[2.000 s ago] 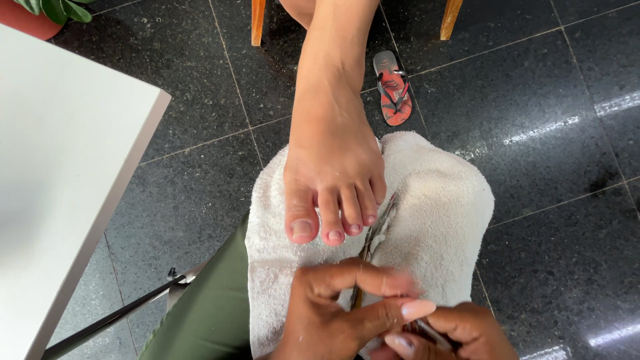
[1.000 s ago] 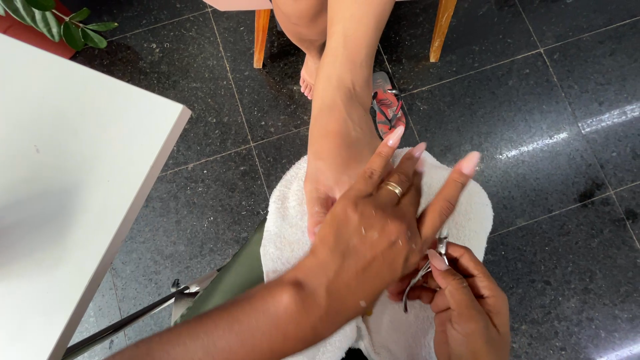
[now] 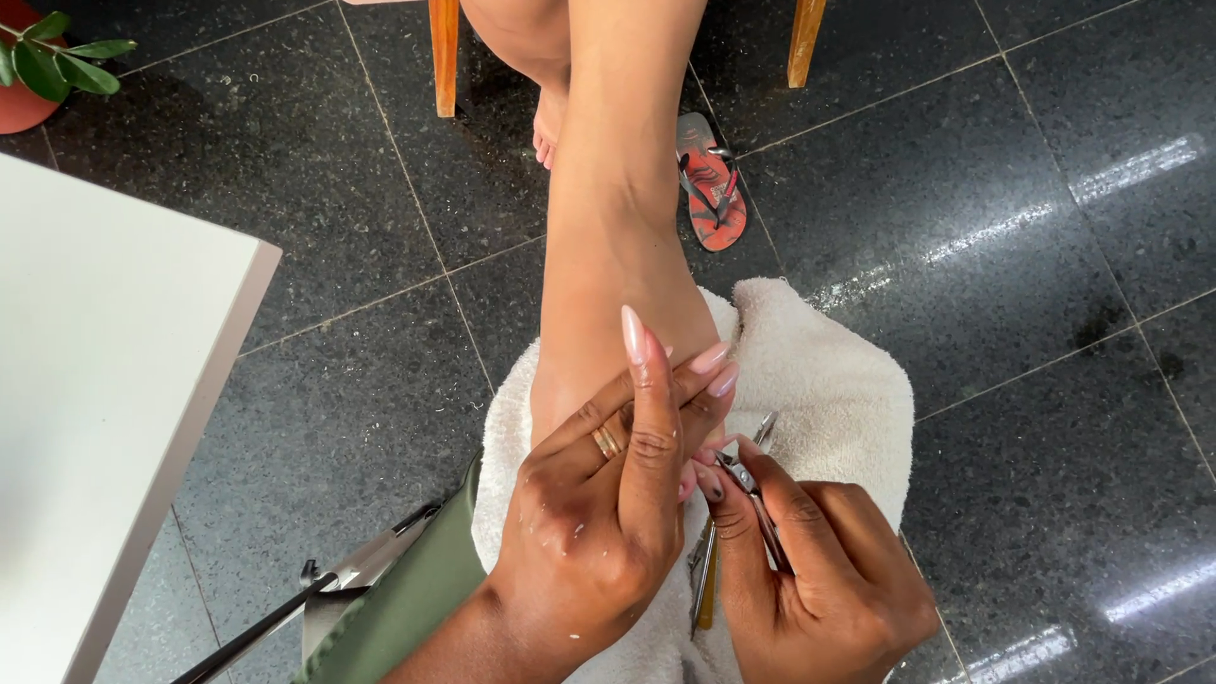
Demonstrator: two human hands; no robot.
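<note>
Another person's bare foot [image 3: 608, 323] rests on a white towel [image 3: 836, 380] over my lap. My left hand [image 3: 608, 494] lies across the front of the foot and holds it, a ring on one finger and the index finger raised. My right hand [image 3: 817, 560] grips metal cuticle nippers [image 3: 743, 475], their jaws at the small toes on the right side of the foot. Most of the toes are hidden behind my left hand. Between my hands, slim metal tools [image 3: 705, 579] lie on the towel, one with a yellowish part; a metal tip [image 3: 766, 429] shows beyond the nippers.
A white tabletop [image 3: 104, 380] stands at the left, near a potted plant [image 3: 57, 66]. On the dark tiled floor lies a red and black flip-flop [image 3: 712, 185], between wooden chair legs [image 3: 444, 57]. The person's other foot [image 3: 548, 128] is behind. A metal bar [image 3: 275, 617] crosses the lower left.
Two seconds ago both hands were together below the toes; now my left hand covers the front of the foot. Since one second ago, the nippers in my right hand have moved to the small toes.
</note>
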